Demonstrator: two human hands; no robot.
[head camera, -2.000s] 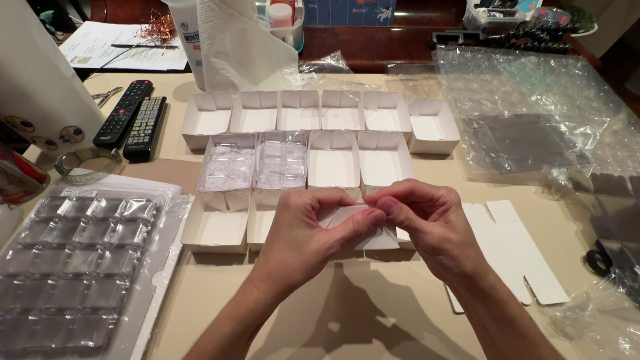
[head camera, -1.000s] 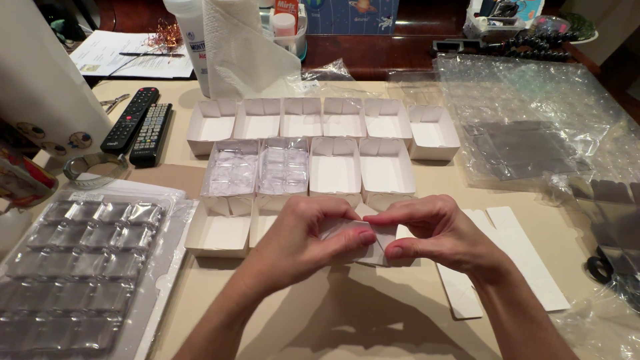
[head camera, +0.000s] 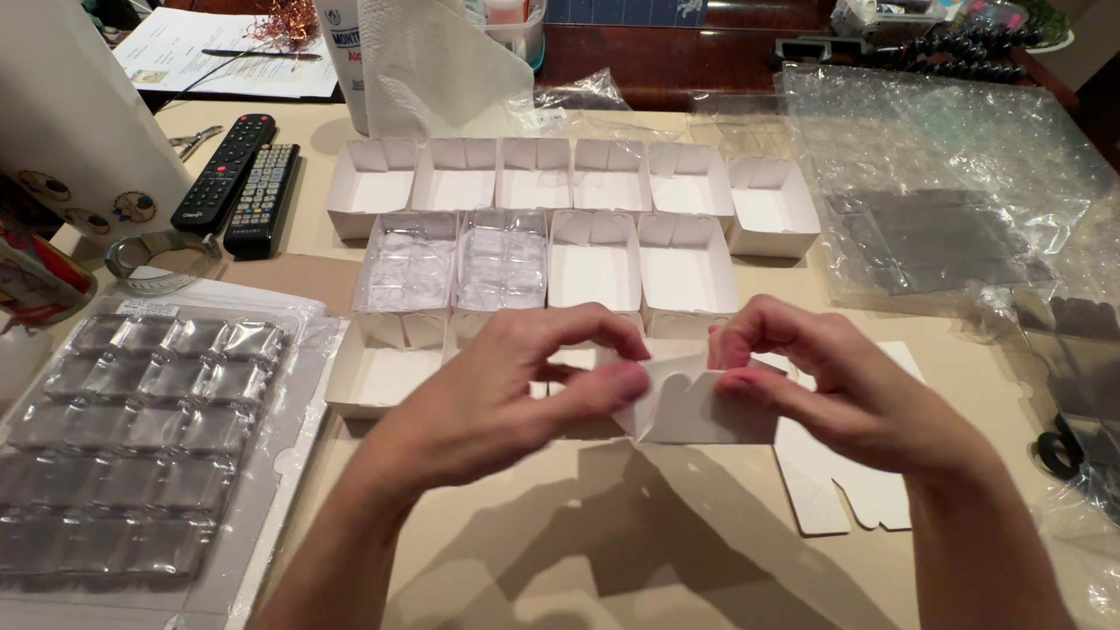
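A small white cardboard box (head camera: 709, 407), partly folded, is held above the table between my hands. My left hand (head camera: 525, 394) has thumb and fingertips at its left edge, the thumb near a curved tab. My right hand (head camera: 814, 385) pinches its upper right side between thumb and fingers. Behind and below are rows of open white boxes (head camera: 595, 262); two in the middle row hold clear plastic trays (head camera: 501, 258). Flat white cardboard blanks (head camera: 840, 472) lie under and beside my right hand. My hands hide part of the front row.
Clear molded plastic trays (head camera: 131, 437) lie stacked at the left, near two remote controls (head camera: 262, 201) and a roll of tape (head camera: 162, 262). A bottle (head camera: 346, 70) and paper towel (head camera: 437, 70) stand behind the boxes. Clear plastic wrap (head camera: 945, 122) covers the right side.
The fingers have shifted on the held box; my left hand's fingers are now spread wider, and more of the box's front wall and curved tab shows.
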